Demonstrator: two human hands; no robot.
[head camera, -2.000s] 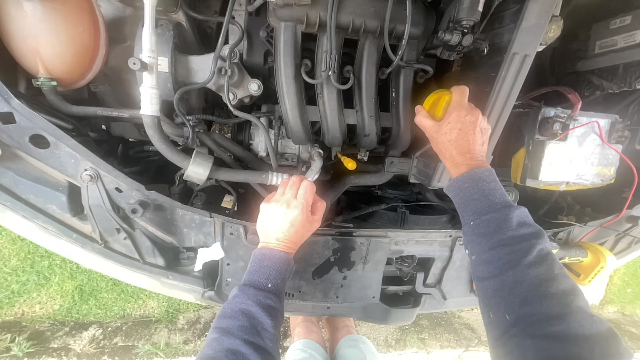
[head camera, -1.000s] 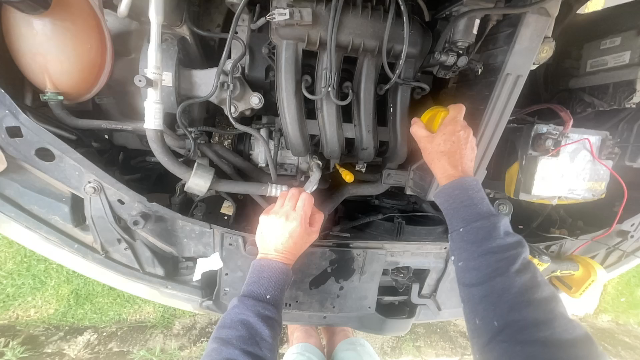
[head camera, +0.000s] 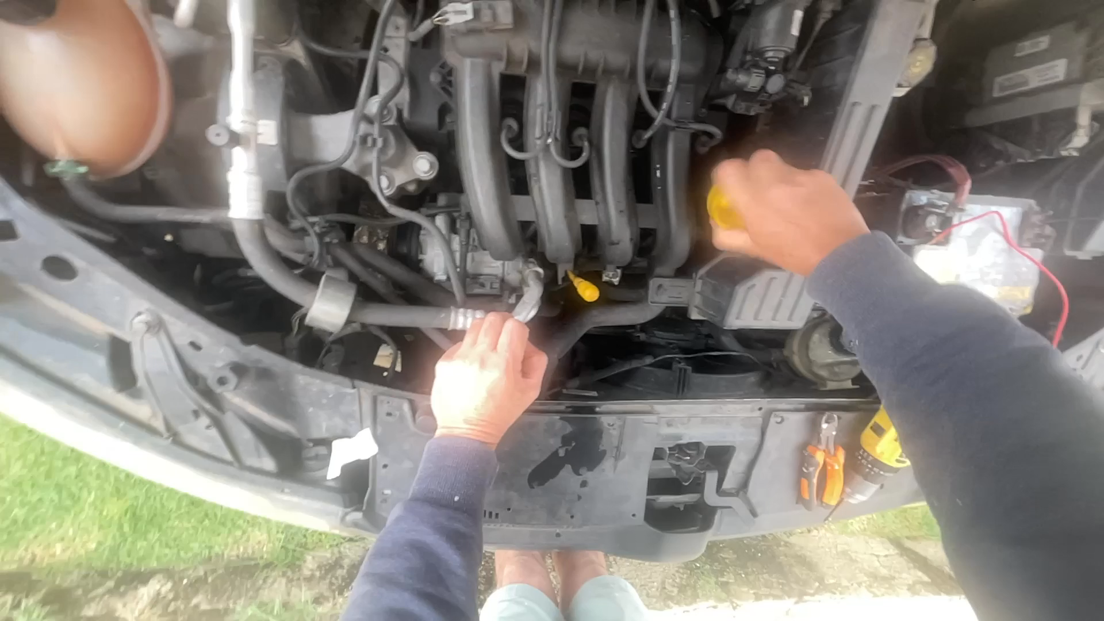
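Observation:
My right hand (head camera: 780, 207) is closed around a yellow cap (head camera: 723, 209), just right of the black intake manifold (head camera: 552, 172). Part of the cap is hidden by the fingers. My left hand (head camera: 489, 379) rests with curled fingers at the metal end of a hose (head camera: 388, 315), beside the front panel; whether it grips the hose cannot be told. Between the hands, the yellow dipstick handle (head camera: 585, 287) sticks out below the manifold runners.
Orange-handled pliers (head camera: 822, 474) and a yellow drill (head camera: 881, 448) lie on the front panel (head camera: 604, 466) at right. The battery (head camera: 983, 250) has a red wire. A coolant reservoir (head camera: 86, 95) is upper left; a white scrap (head camera: 352, 452) lies lower left.
My right hand, with the yellow cap, has shifted left toward the manifold and its wrist has turned. My left hand stays by the hose end. The pliers now show beside the drill.

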